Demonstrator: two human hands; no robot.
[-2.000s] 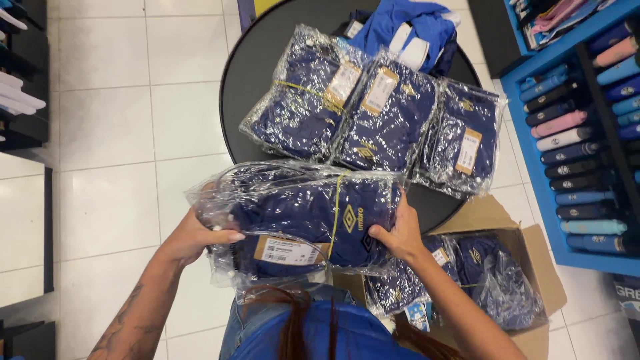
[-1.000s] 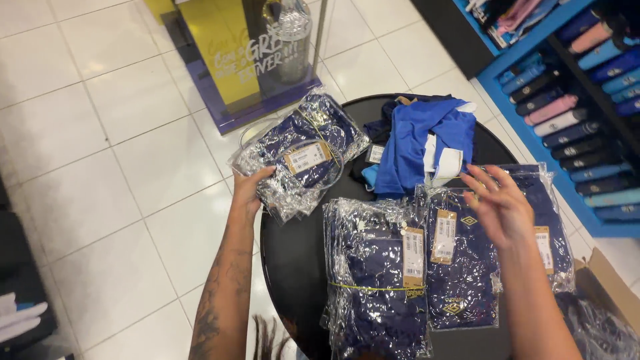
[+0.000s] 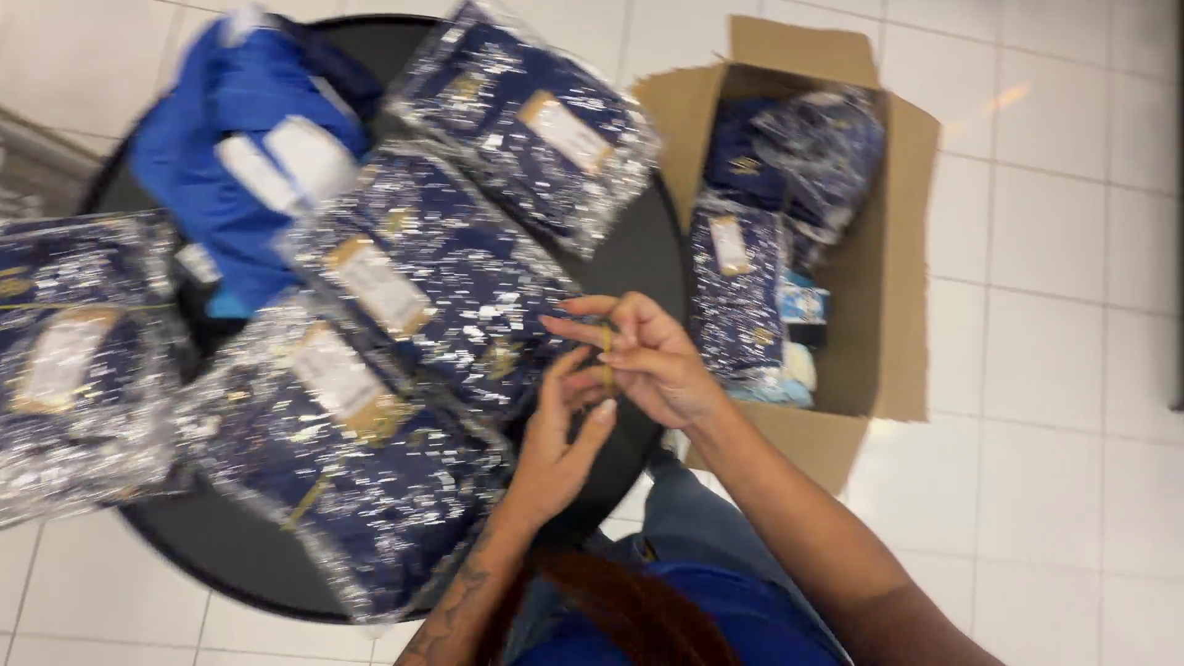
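Note:
My left hand (image 3: 564,435) and my right hand (image 3: 652,361) meet over the right part of a round black table (image 3: 638,250), with a thin yellow rubber band (image 3: 608,356) between their fingers. Beside them, on the table, lie several clear plastic packs of folded navy garments with paper tags: a middle pack (image 3: 453,277), a lower pack (image 3: 370,499) with a yellow band on it, an upper pack (image 3: 527,120) and a far-left pack (image 3: 74,361) with a yellow band across it. Bright reflections and blur hide much of the packs' detail.
A blue and white garment (image 3: 231,157) lies loose at the table's upper left, on darker cloth. Right of the table, an open cardboard box (image 3: 906,259) on the white tiled floor (image 3: 1045,370) holds more navy packs (image 3: 737,287) and light blue items.
A second ago my left hand was at a banded pack and my right hand was apart above the others; both are now together at a yellow band. The view has turned strongly.

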